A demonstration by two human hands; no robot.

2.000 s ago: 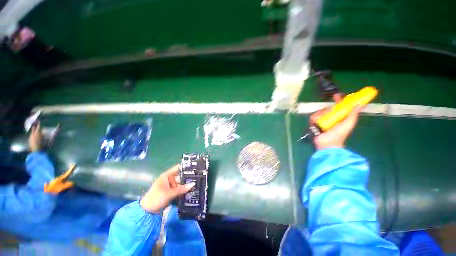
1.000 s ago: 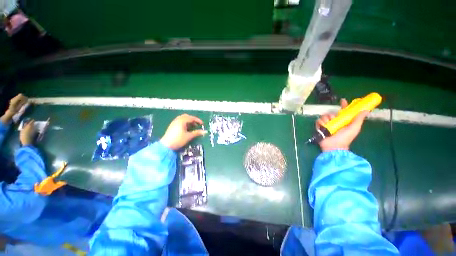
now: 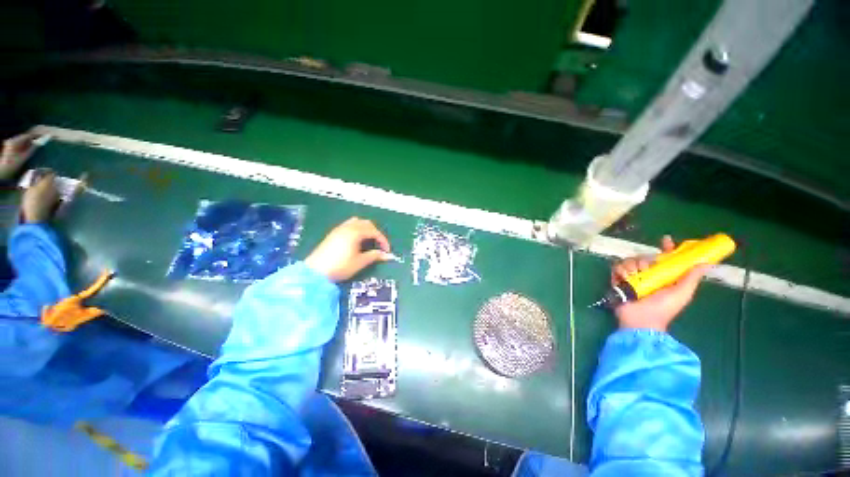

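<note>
A phone mid-frame assembly [image 3: 370,340] lies flat on the green bench with its inside facing up. My left hand [image 3: 352,250] is just above its top end and pinches a thin white-silver sliver [image 3: 392,257] between thumb and fingertips. A loose pile of similar small metal strips [image 3: 445,254] lies right of that hand. My right hand [image 3: 657,296] holds the yellow electric screwdriver [image 3: 685,265], its dark tip pointing left, above the bench. The round speckled screw tray [image 3: 513,334] lies between the phone and my right hand.
A bag of dark blue parts [image 3: 240,241] lies left of my left hand. A neighbour's hands [image 3: 40,196] and an orange tool [image 3: 75,305] are at far left. A pale post [image 3: 685,102] rises beyond the tray. A dark unit [image 3: 235,115] is on the conveyor. A black cord [image 3: 742,373] crosses at right.
My left hand has moved from gripping a phone unit to above the bench, now with a sliver. The phone assembly now lies flat. The view has tilted; my right hand still holds the screwdriver.
</note>
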